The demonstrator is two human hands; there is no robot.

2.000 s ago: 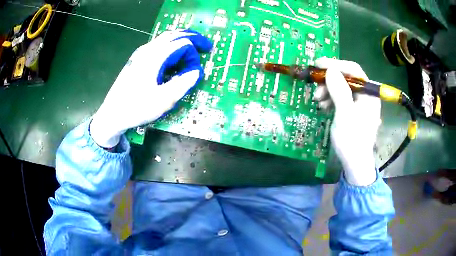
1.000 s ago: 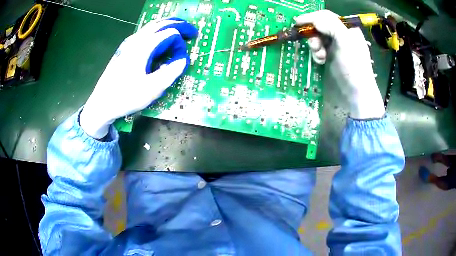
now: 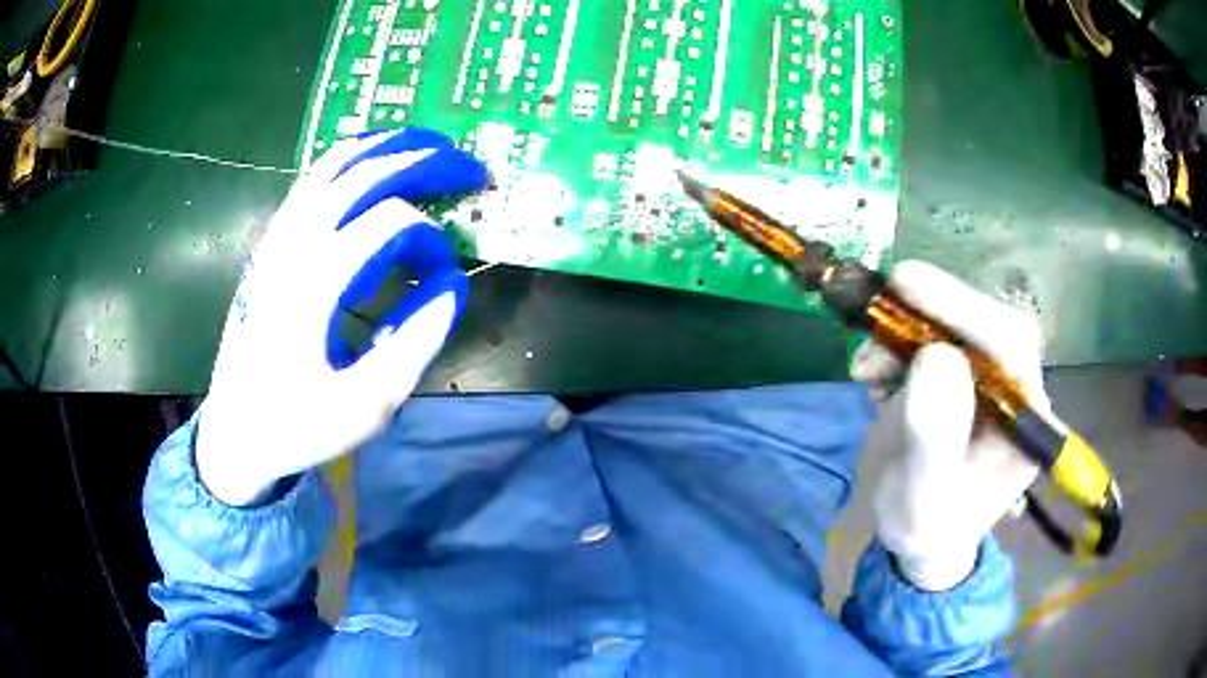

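Note:
The large green circuit board (image 3: 602,146) lies on the green bench mat, its upper part cut off by the picture's top edge. My left hand (image 3: 344,291), in a white glove with blue fingertips, is over the board's lower left edge. Its thumb and finger pinch thin solder wire; a short end shows past the fingertips, and the wire (image 3: 172,152) trails off to the left. My right hand (image 3: 946,411), in a white glove, holds the soldering iron (image 3: 768,239) by its amber-brown barrel. The iron's tip is over the board's lower middle; whether it touches cannot be told.
A black tool tray with a yellow ring (image 3: 64,37) is at the upper left, partly cut off. Another black tray with white wipes (image 3: 1154,146) is at the upper right, beside a round tin (image 3: 1088,27). The bench's front edge runs below the board. Part of a person shows at the far right.
Both hands have moved down towards the bench's front edge. The iron's tip and the wire end have come apart. The board and trays sit higher in the view.

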